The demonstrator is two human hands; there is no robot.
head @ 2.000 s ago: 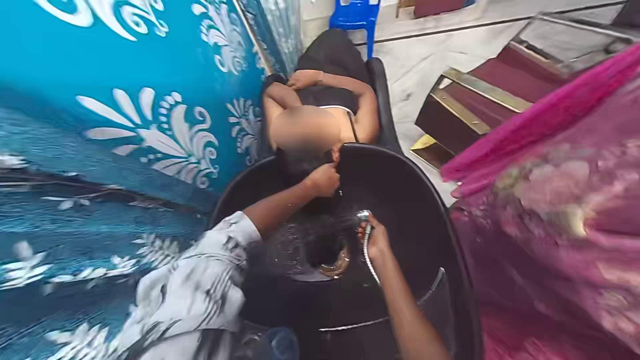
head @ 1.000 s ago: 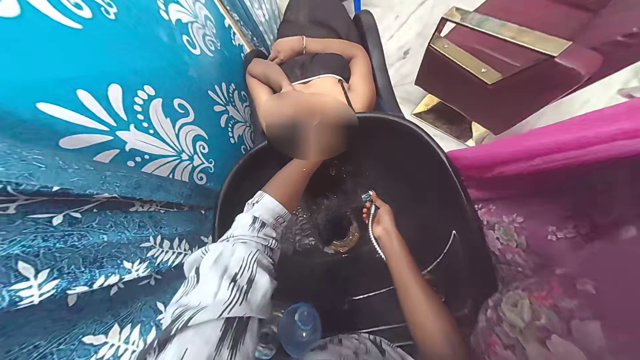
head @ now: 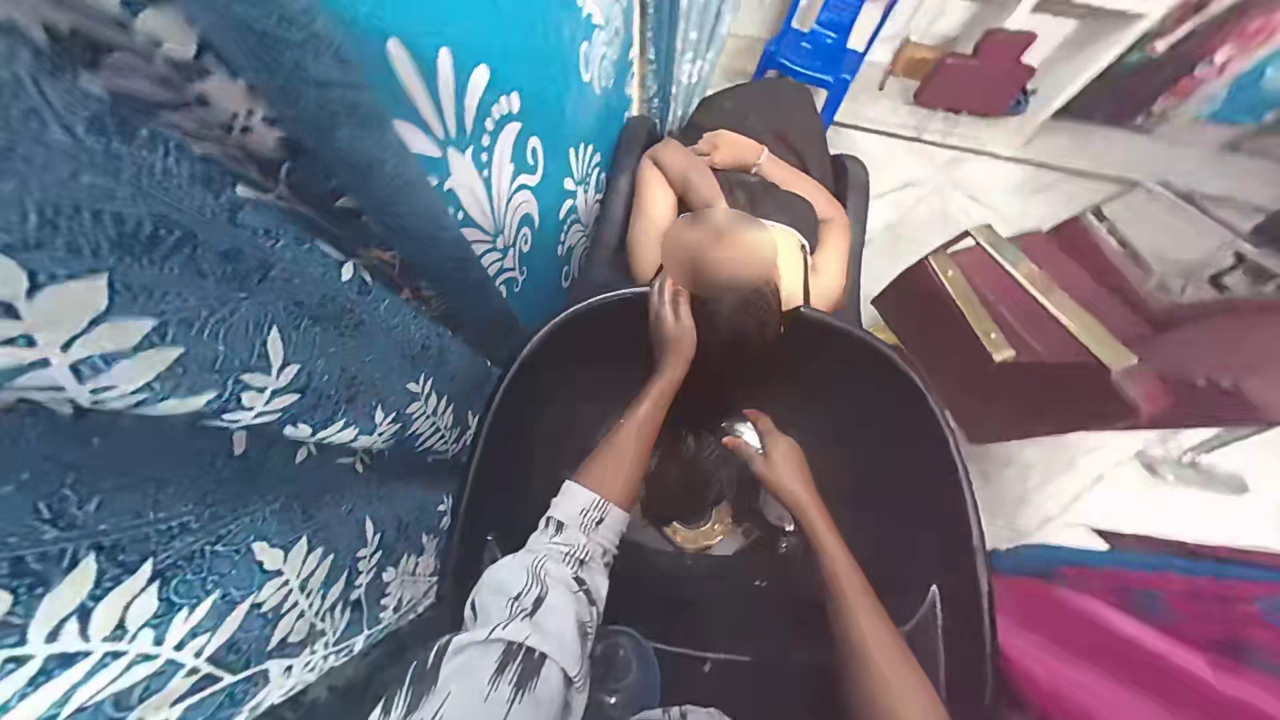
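Observation:
A person [head: 765, 200] lies back in a black chair, head at the far rim of a black wash basin [head: 560, 400], dark hair [head: 735, 340] hanging into it. My left hand [head: 672, 325] rests at the side of the head, by the ear, its fingers extended and holding nothing that I can see. In my right hand [head: 775, 460] is a metal shower head [head: 743, 435], held below the hair. Whether water is flowing is hard to tell. Near the basin's bottom shows a gold-coloured ring [head: 700, 530].
A blue patterned wall [head: 480, 150] and patterned curtain [head: 250, 480] stand close on the left. To the right are maroon furniture with gold-coloured bars [head: 1010, 330] and a pink cloth [head: 1130, 640]. A translucent blue container [head: 625, 670] sits at the near basin edge. Beyond is a blue plastic chair [head: 815, 50].
My left hand has moved from over the hair and forehead area to the left side of the head. My right hand still holds the shower head. The view has shifted.

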